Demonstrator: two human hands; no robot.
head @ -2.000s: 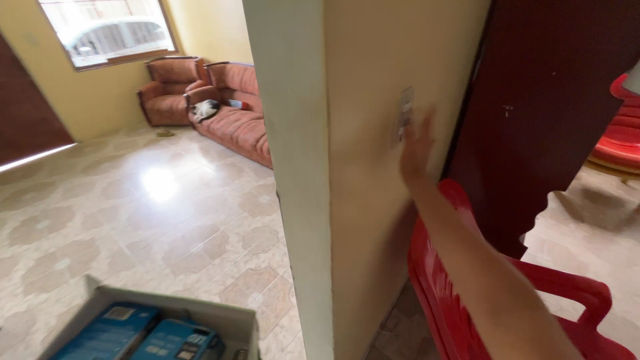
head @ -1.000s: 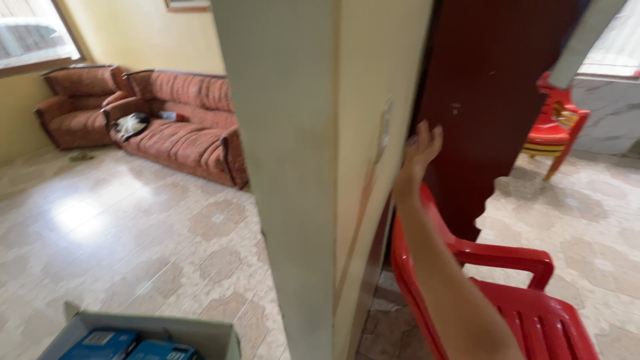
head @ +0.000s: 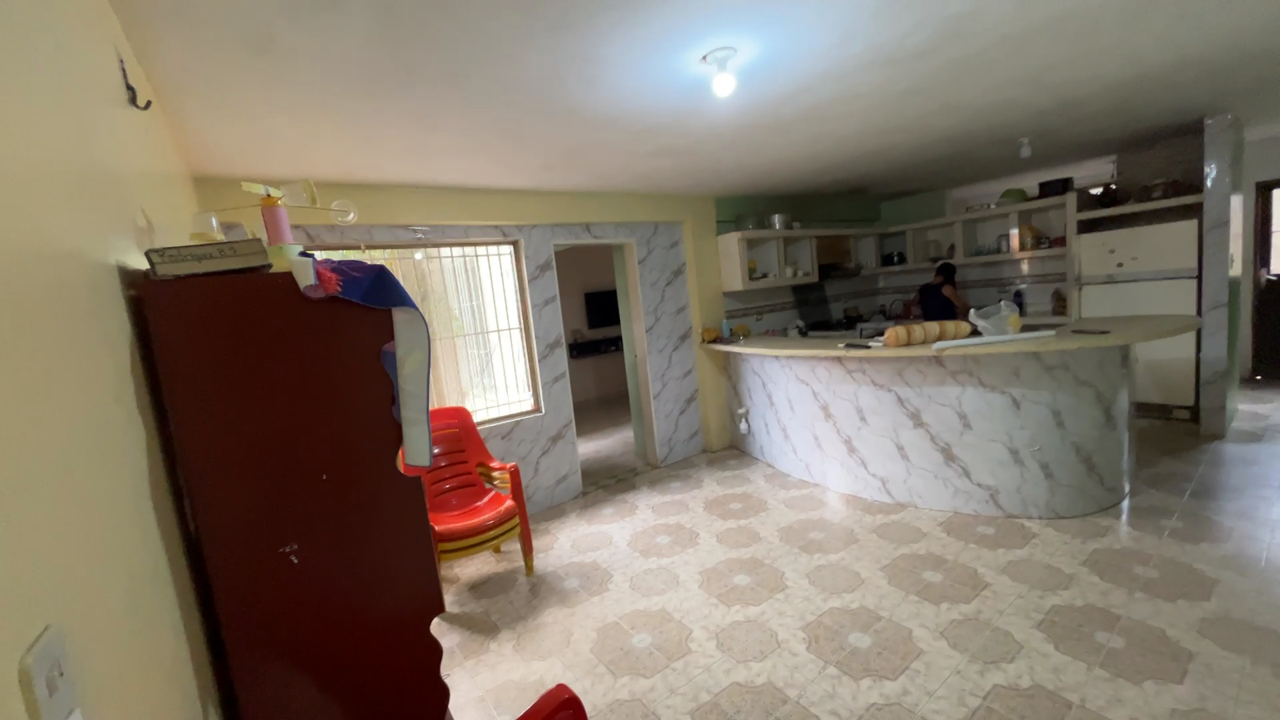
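Neither my left hand nor my right hand shows in the view now. A wall switch plate [head: 50,675] is at the lower left edge on the yellow wall. Beside that wall stands a tall dark red cabinet [head: 290,480], with a box [head: 208,257] bearing writing, a pink bottle [head: 274,220] and a blue cloth [head: 375,285] on top; the cloth hangs over its side. The top of a red plastic chair [head: 556,703] shows at the bottom edge. A lit bulb [head: 723,84] is on the ceiling.
Stacked plastic chairs [head: 470,500] stand by the barred window [head: 470,330]. Right of it is a doorway [head: 605,370]. A curved marbled counter [head: 930,430] holds a bag of bread [head: 925,333] and a plastic bag [head: 995,318]. Behind it stands a person [head: 940,293].
The view has swung right and up, from the sofas and wall corner to the kitchen side. The hand that was raised near the wall switch is out of view.
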